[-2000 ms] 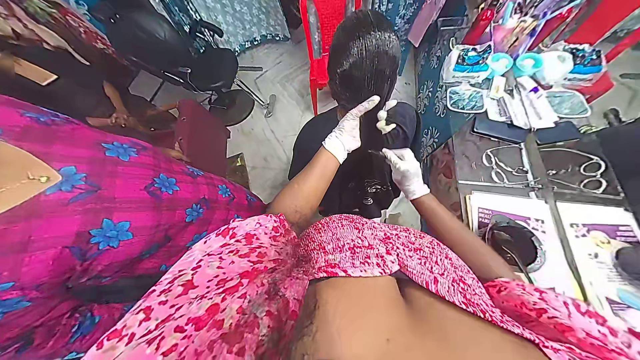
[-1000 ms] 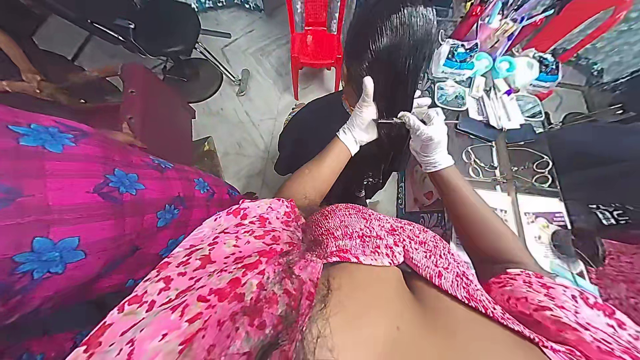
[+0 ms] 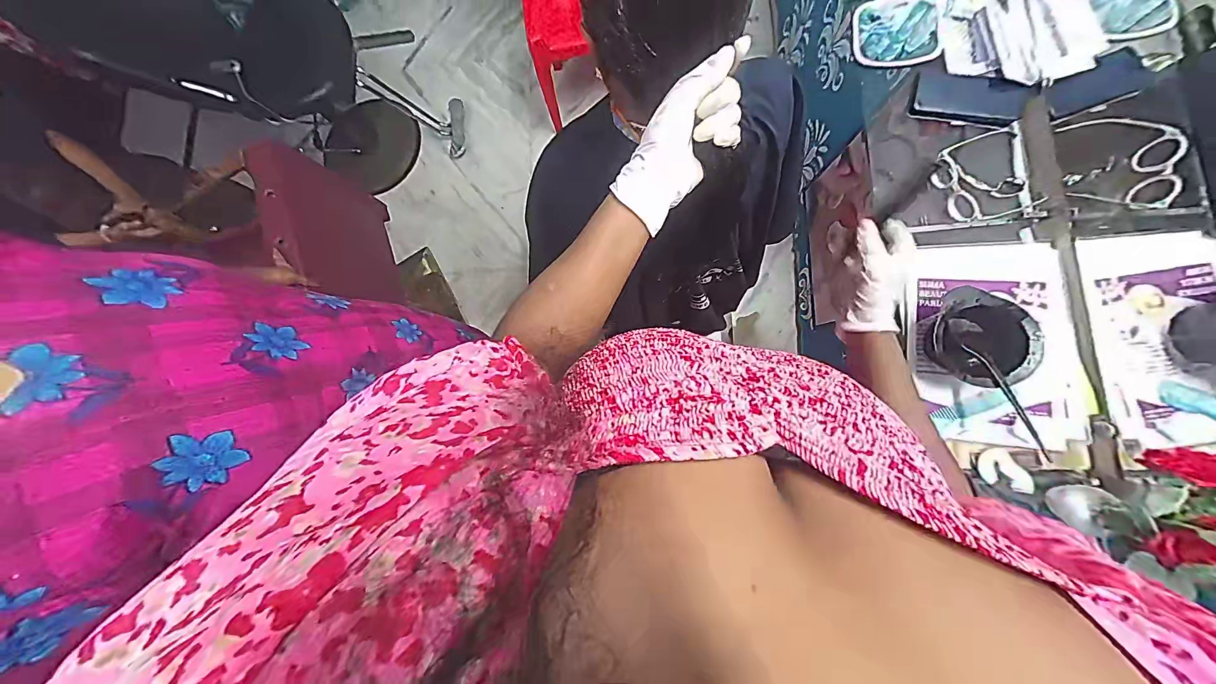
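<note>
My left hand [image 3: 674, 133], in a white glove, is closed around the long dark hair [image 3: 727, 176] of a seated person in a dark top [image 3: 579, 190], just behind the head. My right hand [image 3: 876, 271], also gloved, is to the right at the edge of the counter. A dark, slim, blurred thing [image 3: 902, 195] extends from its fingers; its kind cannot be made out. Near that hand a black bowl [image 3: 983, 332] with a thin dark handle leaning out of it rests on a printed sheet [image 3: 936, 399].
Scissors [image 3: 1154, 166] lie on the counter beside a dark flat case [image 3: 978, 95] and a tray [image 3: 898, 33]. Red flowers [image 3: 1178, 465] are at lower right. A black salon chair [image 3: 294, 57], a maroon box-like thing [image 3: 313, 218] and a person in magenta cloth [image 3: 204, 380] are at left.
My right hand has left the hair and moved right to the counter's edge. My left hand has closed on the hair. The view has shifted.
</note>
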